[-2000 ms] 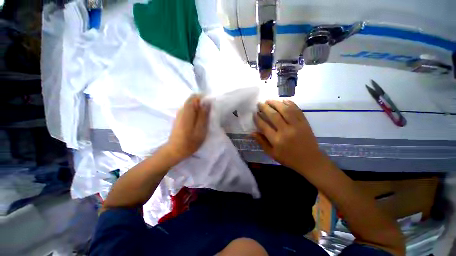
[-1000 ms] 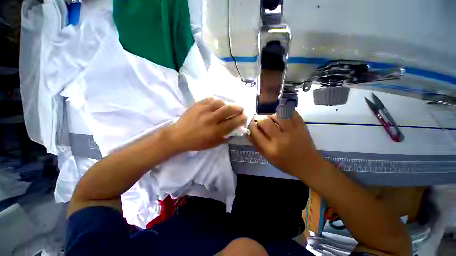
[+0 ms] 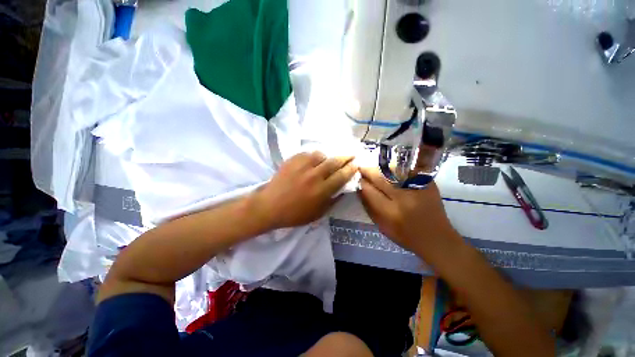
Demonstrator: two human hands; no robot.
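Observation:
The white garment (image 3: 202, 160) with a green panel (image 3: 244, 56) spreads over the left of the table and hangs over its front edge. My left hand (image 3: 310, 188) lies on the white cloth with its fingertips pressed down just left of the needle area. My right hand (image 3: 400, 209) meets it there, with fingertips at the cloth's edge; the chrome ring-shaped attachment (image 3: 435, 139) partly covers its fingers. The cloth edge between the fingertips is small and overexposed. The needle and presser foot are hidden behind the machine head (image 3: 515, 77).
Thread snips (image 3: 526, 199) lie on the table right of my right hand. The ruler-marked edge (image 3: 515, 259) runs along the front. Layered white pieces (image 3: 52, 104) lie at far left. Below are red material (image 3: 216, 307) and scissors (image 3: 459, 326) in a tray.
The left hand has moved from holding the cloth up to lying flat on it by the needle area. The fingertips of both hands have come together. The camera view has shifted, showing more of the machine head.

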